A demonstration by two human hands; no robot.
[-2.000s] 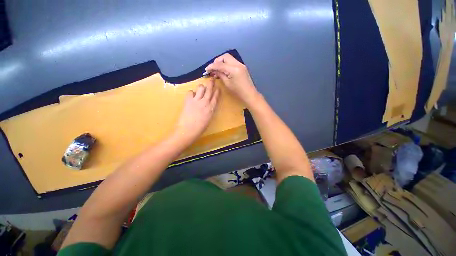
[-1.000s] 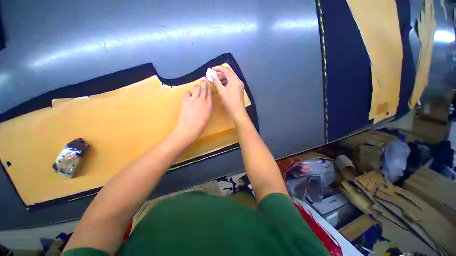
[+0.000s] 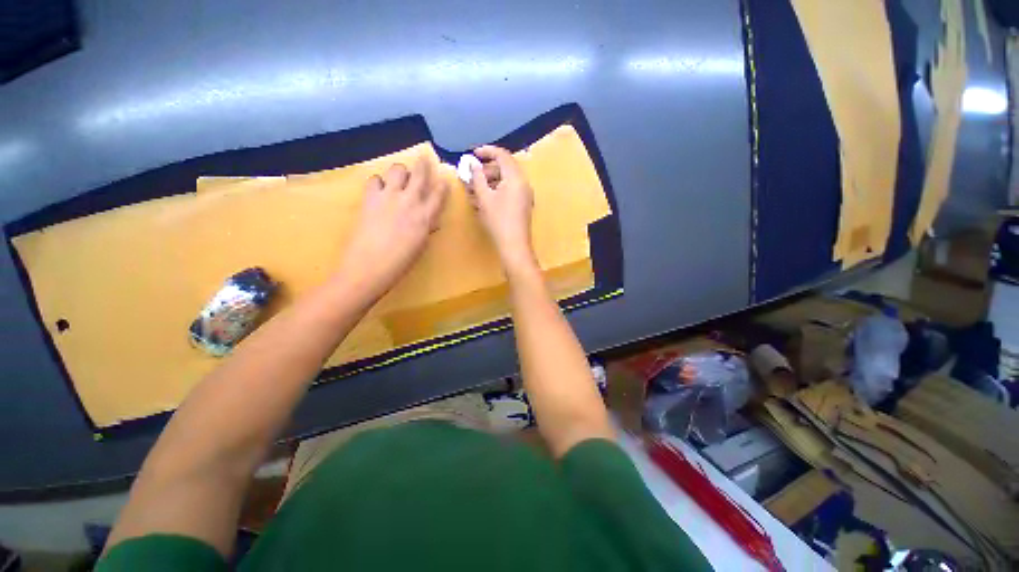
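Note:
A tan-yellow card pattern piece [image 3: 302, 240] lies on a dark navy fabric panel [image 3: 607, 251], which shows as a border around it and has a yellow-green line along its near edge. A shiny wrapped pattern weight [image 3: 232, 312] sits on the card's left part. My left hand [image 3: 393, 223] lies spread on the card, fingertips near its far edge. My right hand [image 3: 501, 196] pinches a white piece of tailor's chalk [image 3: 468, 169] at the curved notch of the card's far edge.
The grey-blue table [image 3: 670, 145] carries more navy cloth [image 3: 791, 168] with a narrow card pattern [image 3: 866, 134] at right. Dark cloth lies at the far left. Below the table are cardboard [image 3: 872, 447], plastic bags [image 3: 698, 391] and a red stringy bundle [image 3: 715, 503].
My right hand with the chalk has moved left along the card's far edge, from near the right corner to the notch. My left hand has also shifted left on the card.

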